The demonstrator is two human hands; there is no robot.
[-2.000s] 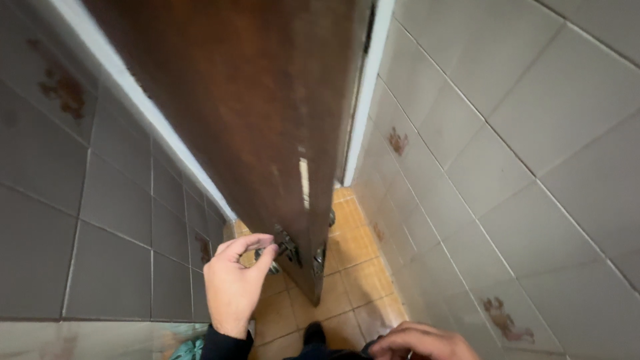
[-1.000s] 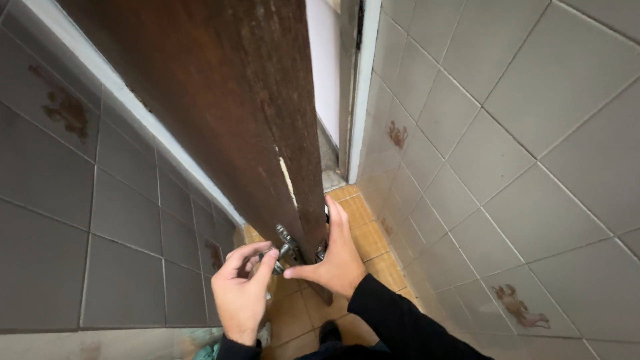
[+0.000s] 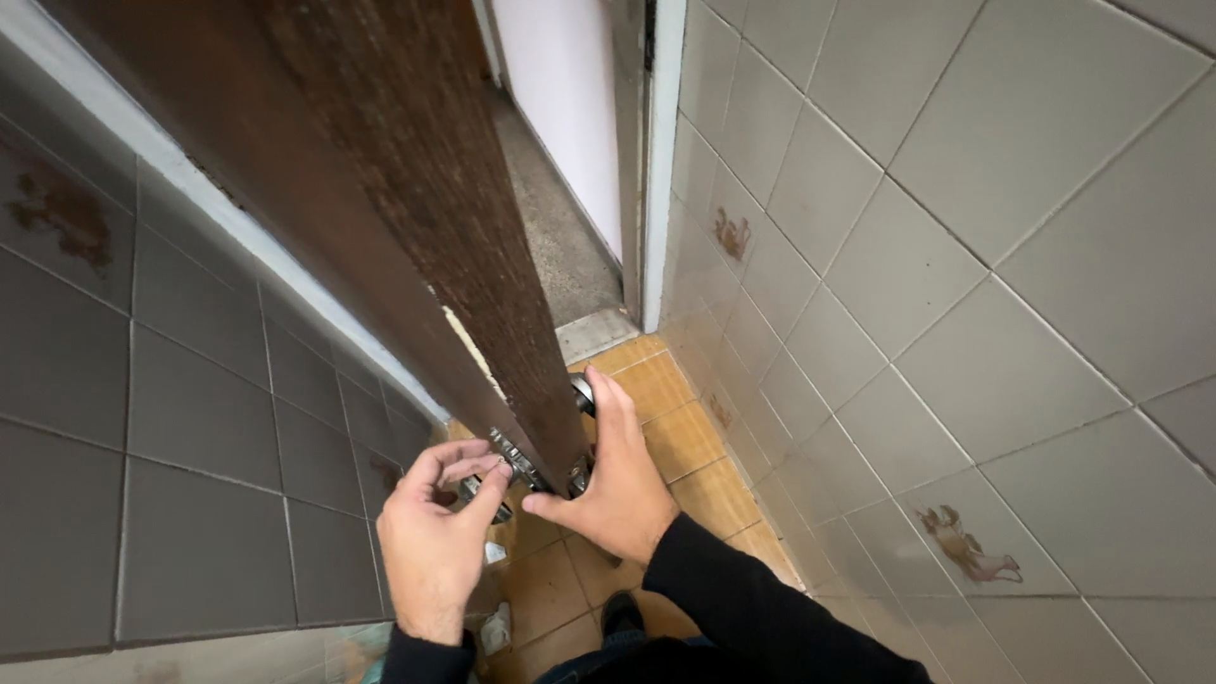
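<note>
A dark brown wooden door (image 3: 456,209) stands ajar, its edge facing me, with a pale chipped strip along one corner. An ornate metal lock plate (image 3: 516,458) sits on its left face. My left hand (image 3: 442,527) is at that plate, thumb and fingertips pinched around a small part too small to name. Below the fingers is a dark metal door handle (image 3: 486,501). My right hand (image 3: 617,475) straddles the door edge, its fingers on a round metal piece (image 3: 582,393) on the far face, its thumb near the lock plate. A metal latch part (image 3: 578,475) shows at the edge.
Grey tiled walls (image 3: 912,285) flank the door. Beyond it lie a stone threshold (image 3: 598,334) and a grey floor (image 3: 551,218). Orange floor tiles (image 3: 541,584) are below, with white scraps (image 3: 495,627) and my shoe (image 3: 622,613).
My right hand has moved up from the lower edge of view to the door edge. The door has swung, showing its edge and the opening beyond. My left hand stays by the lock plate.
</note>
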